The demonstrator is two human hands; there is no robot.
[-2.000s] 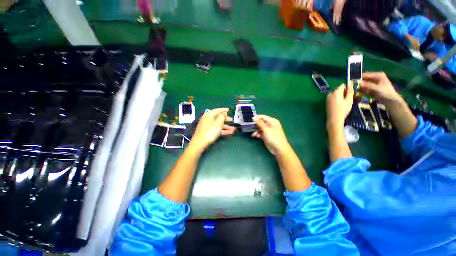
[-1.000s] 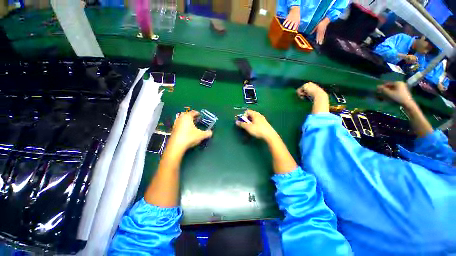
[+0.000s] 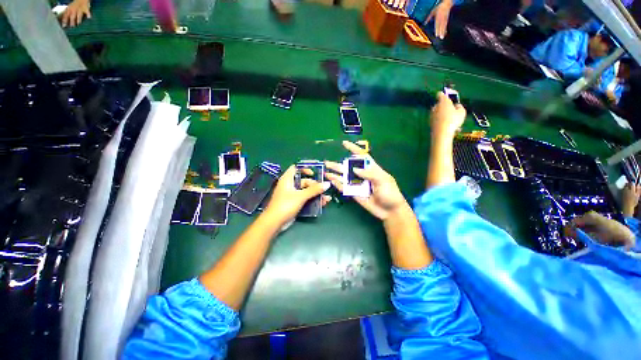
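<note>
My left hand [image 3: 292, 195] holds a dark phone-shaped housing [image 3: 310, 204] upright over the green bench. My right hand [image 3: 379, 188] holds a small LCD module [image 3: 356, 184] with a white border and a gold tail at its top, just right of the housing. The two parts are apart. On the bench left of my hands lie a white-bordered module [image 3: 232, 167], a dark tilted housing [image 3: 253, 188] and two side-by-side modules [image 3: 212, 207]. My fingers partly cover both held parts.
Glossy black trays [image 3: 35, 211] and white interleaf sheets [image 3: 133, 232] fill the left. Paired modules [image 3: 209, 98] and two phone-shaped parts [image 3: 350, 119] lie farther back. A neighbour's arm [image 3: 444, 144] reaches in at right beside a black ribbed rack [image 3: 469, 159]. An orange box [image 3: 385, 21] stands across.
My hands have moved closer together. The left now holds a dark housing, the right a white-bordered module. A tilted housing now lies left of my left hand. The neighbour's hand now holds a small part.
</note>
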